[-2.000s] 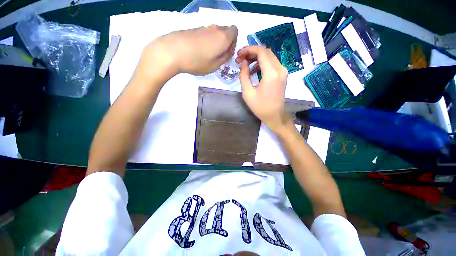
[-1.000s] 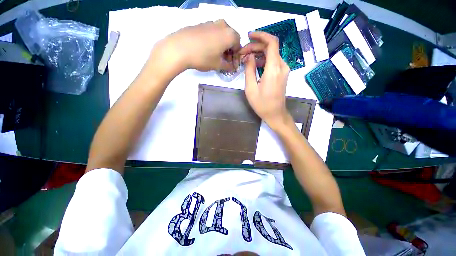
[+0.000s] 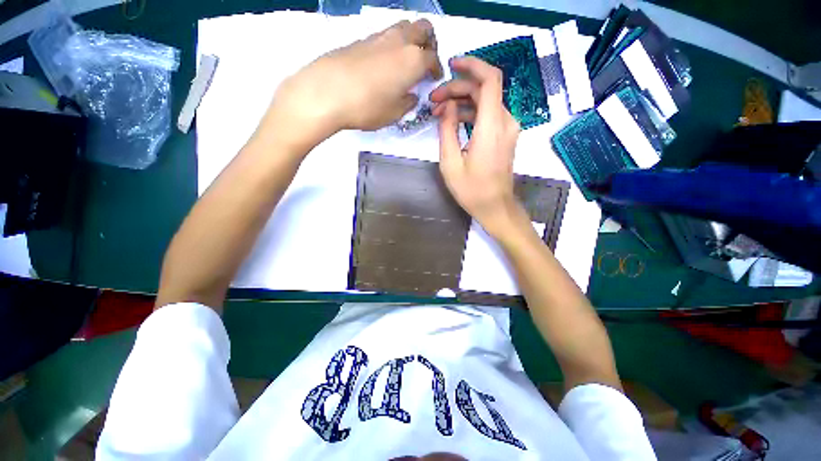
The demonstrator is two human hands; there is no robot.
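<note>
My left hand (image 3: 365, 81) is over the white sheet, its fingers bent beside a small pile of silvery screws (image 3: 416, 119) on clear plastic. My right hand (image 3: 482, 149) is just right of the pile, with fingers curled and fingertips close to the screws. Whether either hand pinches a screw is too small to see. A flat brown-grey rectangle (image 3: 410, 225) lies below the hands, partly covered by my right wrist. A green circuit board (image 3: 522, 81) lies behind my right hand.
A blue electric screwdriver (image 3: 702, 191) hangs at right, blurred. Stacked boards with white strips (image 3: 630, 131) lie upper right. A crumpled clear bag (image 3: 126, 99) and a pale strip (image 3: 197, 94) are at left. Thin orange loops (image 3: 621, 264) lie on the green bench.
My left hand has shifted up and its fingers have moved away from my right fingertips, showing more of the screw pile. The hanging screwdriver has swung right since two seconds ago.
</note>
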